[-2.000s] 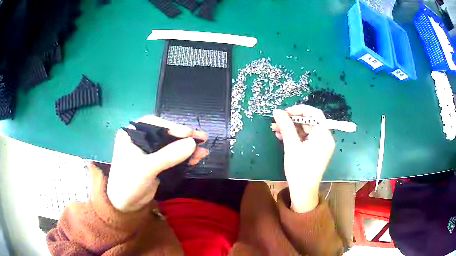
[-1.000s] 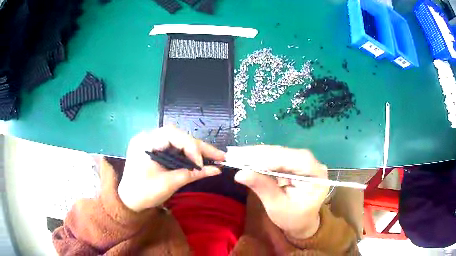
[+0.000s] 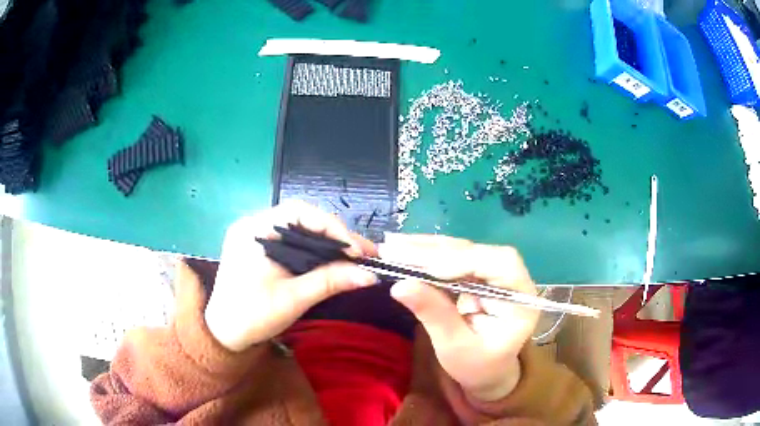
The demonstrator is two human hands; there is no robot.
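My left hand (image 3: 279,274) holds a fanned bunch of black strap pieces (image 3: 302,248) above the near end of the black tray (image 3: 337,137). My right hand (image 3: 475,312) holds slim pale tweezers (image 3: 542,302) like a pen. The tweezer tips meet the right end of the strap bunch between both hands. What the tips grip is too small to tell. Tiny silver inserts (image 3: 342,81) stand in rows at the tray's far end. Thin dark slivers (image 3: 371,218) lie on its near part, which my hands partly hide.
Loose silver inserts (image 3: 454,137) and small black parts (image 3: 554,170) lie right of the tray. A small strap stack (image 3: 148,156) and bulk pile (image 3: 79,91) are left. A white strip (image 3: 350,50) crosses the tray's far edge. Blue bins (image 3: 637,58) and a thin white stick (image 3: 652,237) are right.
My right hand has come from the loose parts to my left hand, bringing the tweezers to the strap bunch. My left hand has turned and the bunch is fanned wider. The view has shifted slightly.
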